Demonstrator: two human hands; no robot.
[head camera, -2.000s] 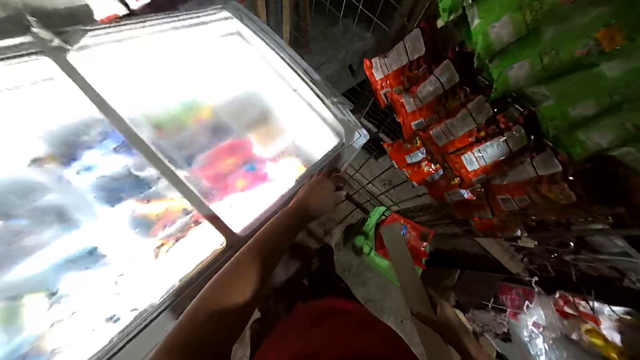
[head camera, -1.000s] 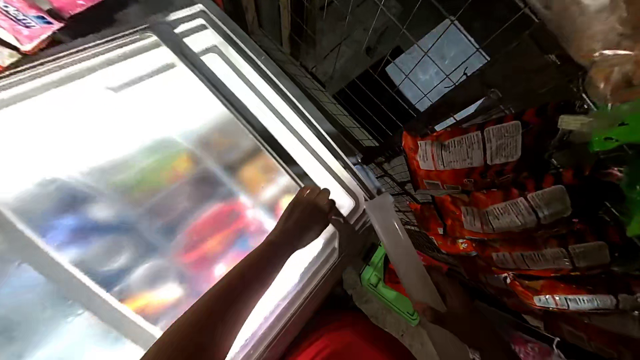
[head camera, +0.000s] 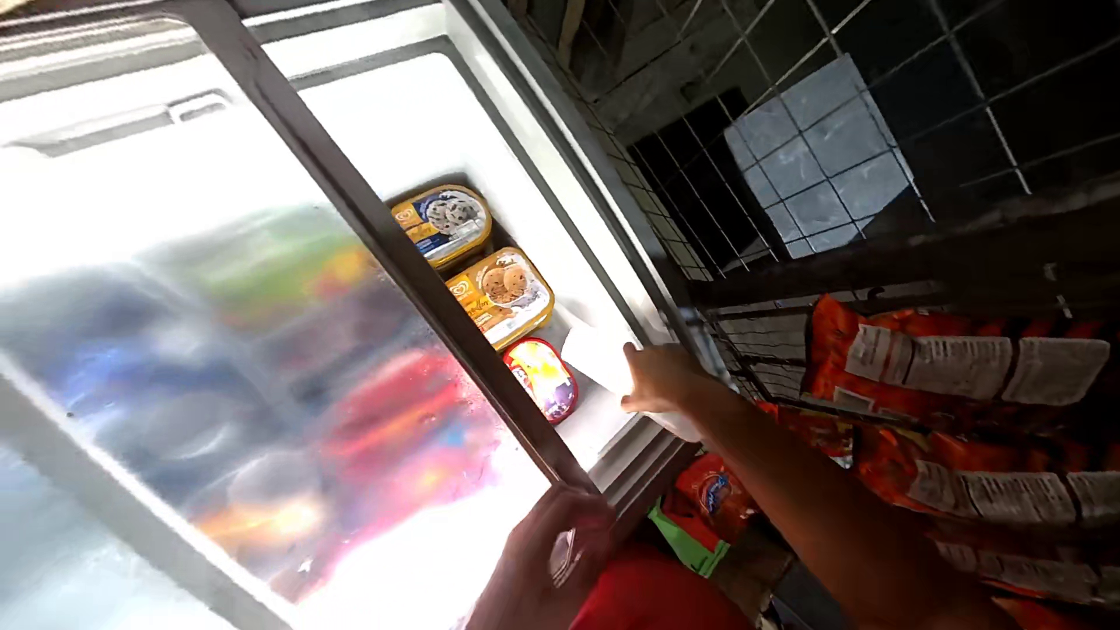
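My left hand grips the dark frame of the freezer's sliding glass lid at its near end. The lid stands part open at the right. Over that opening, my right hand holds a long, whitish translucent object, its far end inside the freezer; what it is cannot be told. Beside that end lies a red-rimmed oval tub. Beyond it are two yellow-edged ice cream tubs, one with a tan picture and one with a blue and white lid.
Blurred colourful packs show through the frosted glass. Wire mesh stands behind the freezer. Red-orange packets hang at the right. A red and green packet is close to the freezer's near right edge.
The lid has slid left, opening the freezer's right end. My left hand has moved from the far right edge to the lid frame's near end. My right hand has brought the whitish object over the opening.
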